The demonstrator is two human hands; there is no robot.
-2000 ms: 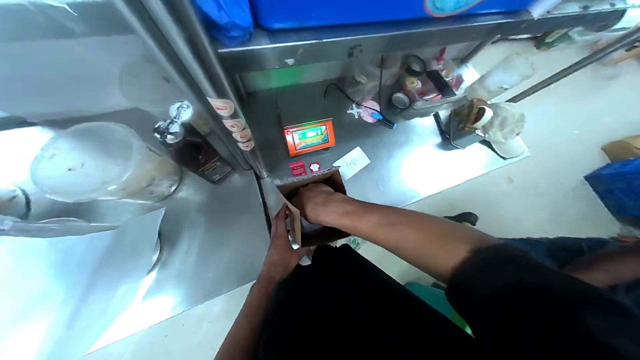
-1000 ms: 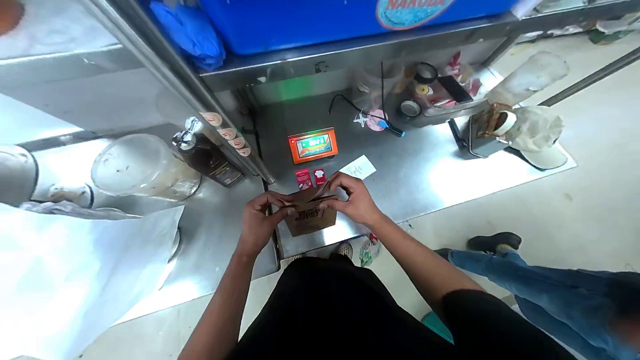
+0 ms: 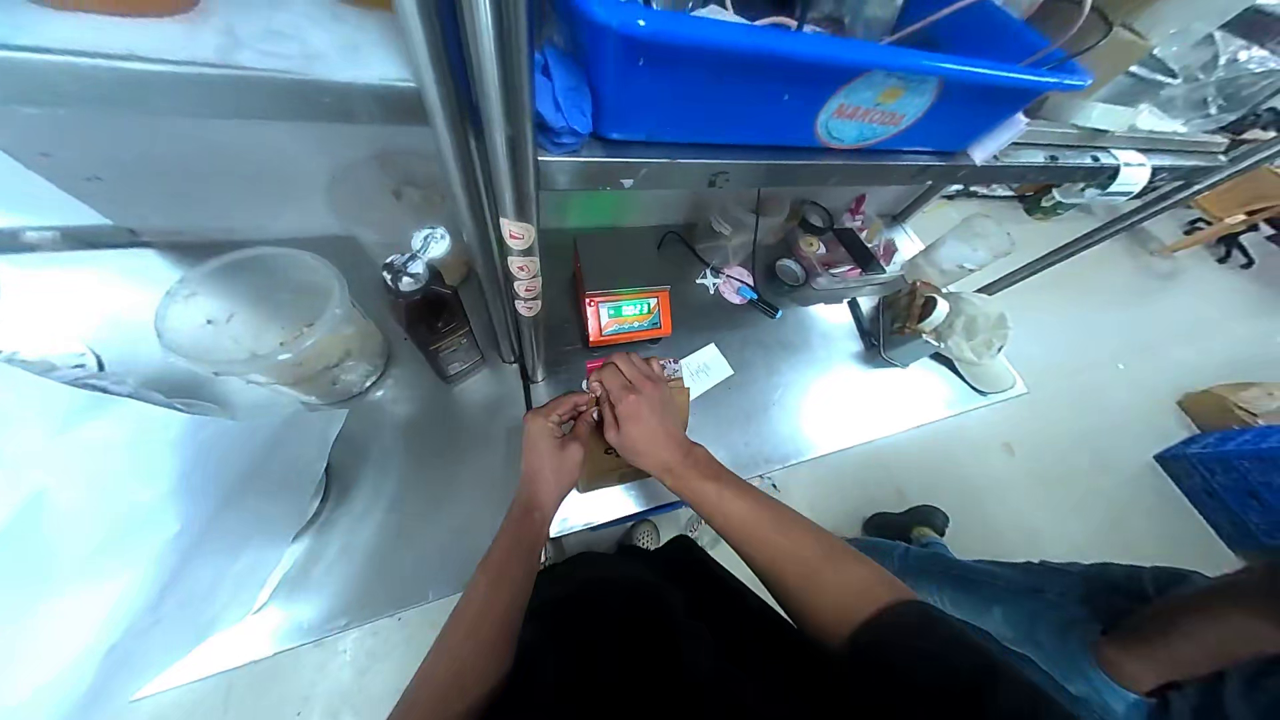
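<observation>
A brown paper bag lies on the steel table in front of me, its top partly hidden by my hands. My left hand pinches the bag's top left corner between thumb and fingers. Across the top edge lies my right hand, fingers bent over the fold and close to the left fingertips. Just beyond them, small red-and-white cards and a white paper slip with handwriting rest on the table. Behind these stands a digital scale with an orange front and a lit display.
A clear round tub and a dark pump bottle stand left of the steel posts. Overhead, a shelf holds a blue plastic crate. A cap lies at the table's right end. Another person's jeans-clad leg is at lower right.
My right hand was inside the open bag, then both hands pinched its closed top. Now the right hand lies over the top beside the left. The view has shifted.
</observation>
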